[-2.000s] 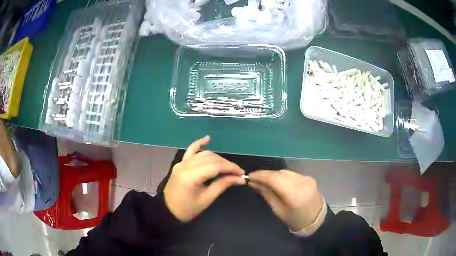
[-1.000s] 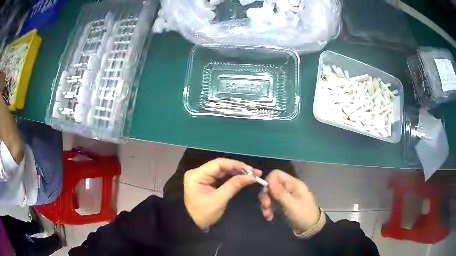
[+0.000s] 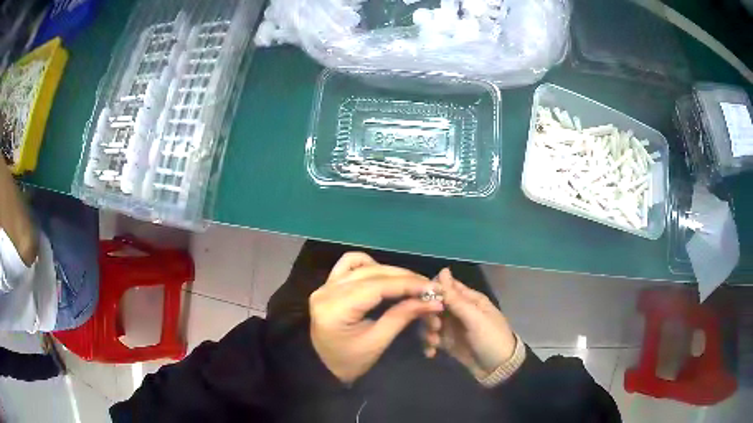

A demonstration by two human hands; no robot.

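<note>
My left hand [image 3: 367, 318] and my right hand [image 3: 472, 324] meet fingertip to fingertip above my lap. Between the fingertips is a small white and silvery piece [image 3: 430, 296]; its details are mostly hidden by the fingers. Left thumb and index finger pinch it, and the right fingertips touch it from the right. Thin metal shafts [image 3: 404, 177] lie along the front of the clear clamshell box [image 3: 310, 136]. White sleeves [image 3: 590, 169] fill the frosted tub [image 3: 538, 198]. White caps [image 3: 462, 25] show in the clear plastic bag [image 3: 318, 41] behind.
The blister tray [image 3: 206, 186] with white and silver pieces lies left, beside the yellow bin [image 3: 41, 111] and blue bin [image 3: 74, 18]. Stacked clear boxes [image 3: 708, 149] and a white sheet [image 3: 712, 240] are at right. Red stools [image 3: 169, 306] stand below the bench edge. A person's arm shows far left.
A second ago a white sleeve-like piece showed between the hands; now the fingertips are closer together and cover most of it. The view has shifted slightly since two seconds ago.
</note>
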